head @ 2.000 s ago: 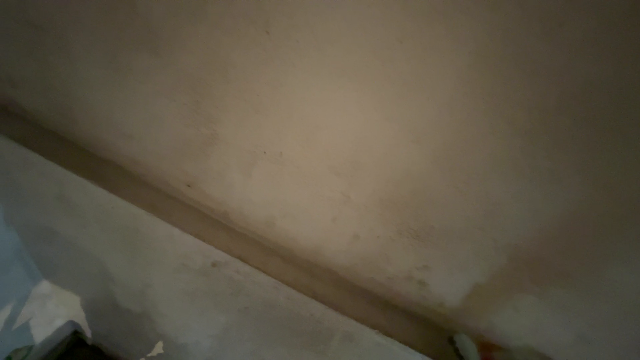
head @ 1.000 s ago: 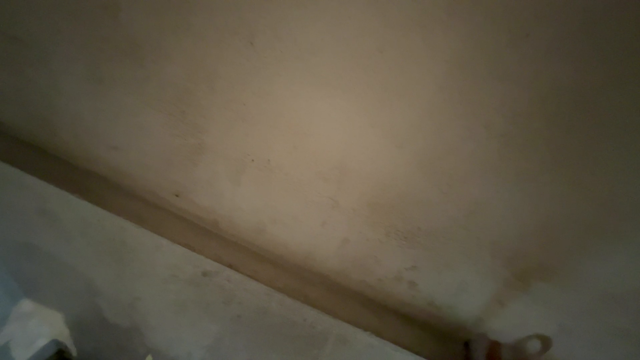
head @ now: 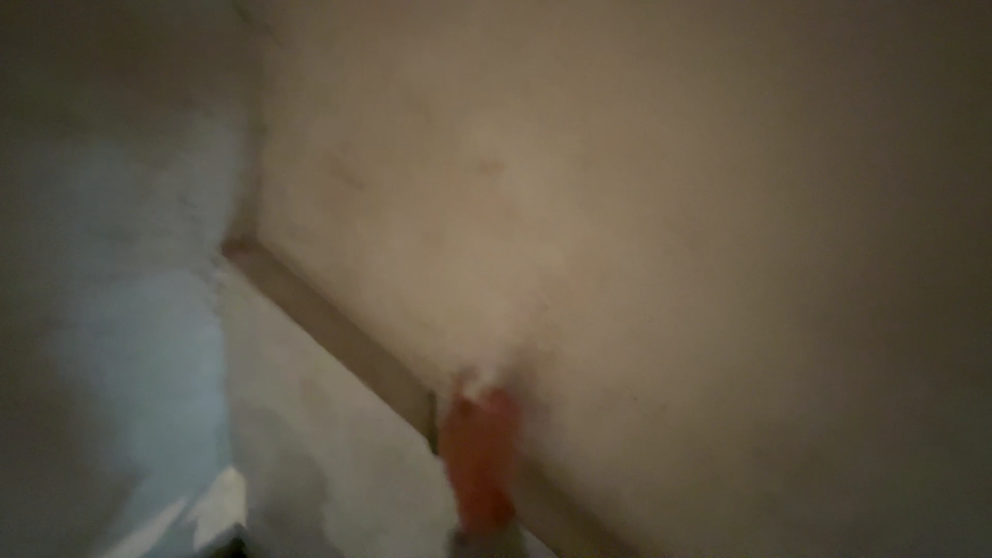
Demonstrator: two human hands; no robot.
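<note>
My right hand (head: 482,457), blurred and reddish-orange, is raised from the bottom of the head view, right in front of the long brown ledge (head: 341,341). Its upper end is near the beige plastered surface (head: 620,232); whether it touches is not clear. A small pale spot shows at the fingertips, too blurred to tell whether something is held. The ledge slopes down to the right and passes behind the hand. My left hand does not show.
A grey-blue wall (head: 155,325) meets the beige surface at a corner on the left. Under the ledge is a paler, stained wall face (head: 341,449). At the bottom left are a bright patch (head: 221,504) and a dark object (head: 229,542), cut off by the frame.
The view has shifted, bringing the left corner in. The reddish hand, only partly visible at the bottom right edge before, now shows much more fully near the middle.
</note>
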